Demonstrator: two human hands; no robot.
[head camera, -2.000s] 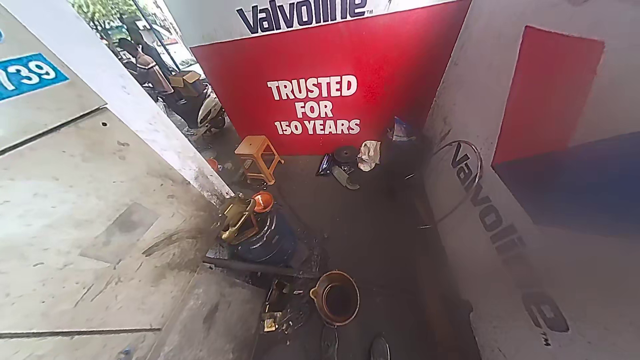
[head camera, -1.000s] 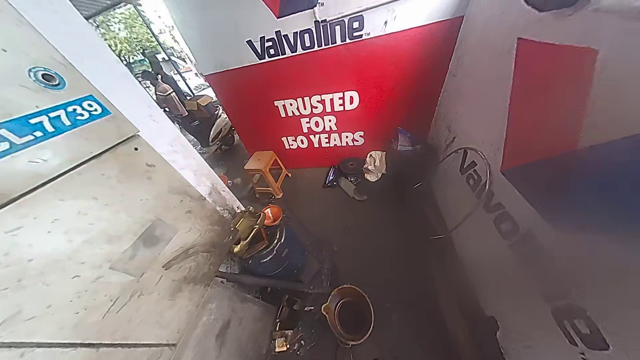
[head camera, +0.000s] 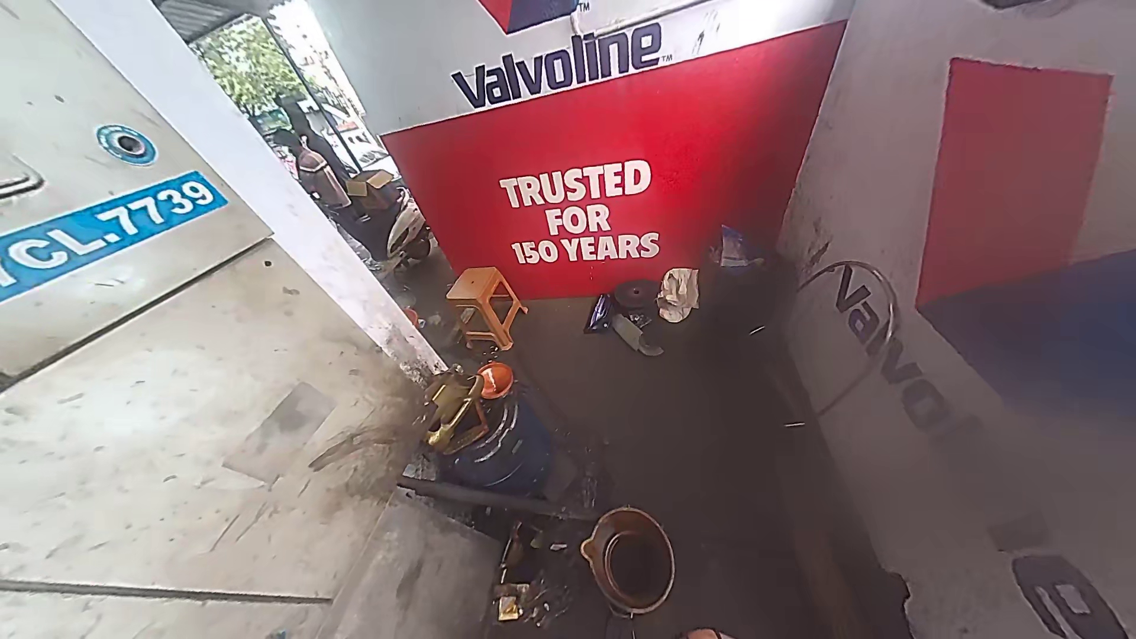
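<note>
Neither my left hand nor my right hand can be made out as a hand in the head view. A small skin-toned patch shows at the bottom edge, too cut off to tell what it is. Near the bottom centre, a round brown basin (head camera: 655, 581) with a spout-like lip stands on the dark floor. Up and left of it is a blue drum (head camera: 510, 457), with an orange bowl or funnel (head camera: 496, 380) and a yellowish container (head camera: 454, 413) on top. Small grimy items (head camera: 509, 603) lie left of the basin.
An orange plastic stool (head camera: 479, 288) stands near the red painted wall (head camera: 737, 133). A white cloth or bag (head camera: 679, 295) and a dark round object (head camera: 635, 295) lie at its foot. A wire hoop (head camera: 890, 302) leans by the right wall. Left are a pillar (head camera: 266, 204), a large pale panel (head camera: 177, 399) and, beyond, a scooter (head camera: 408, 222).
The view has shifted, showing more of the painted wall's upper part. Two shoe tips seen at the bottom edge two seconds ago are no longer plainly visible.
</note>
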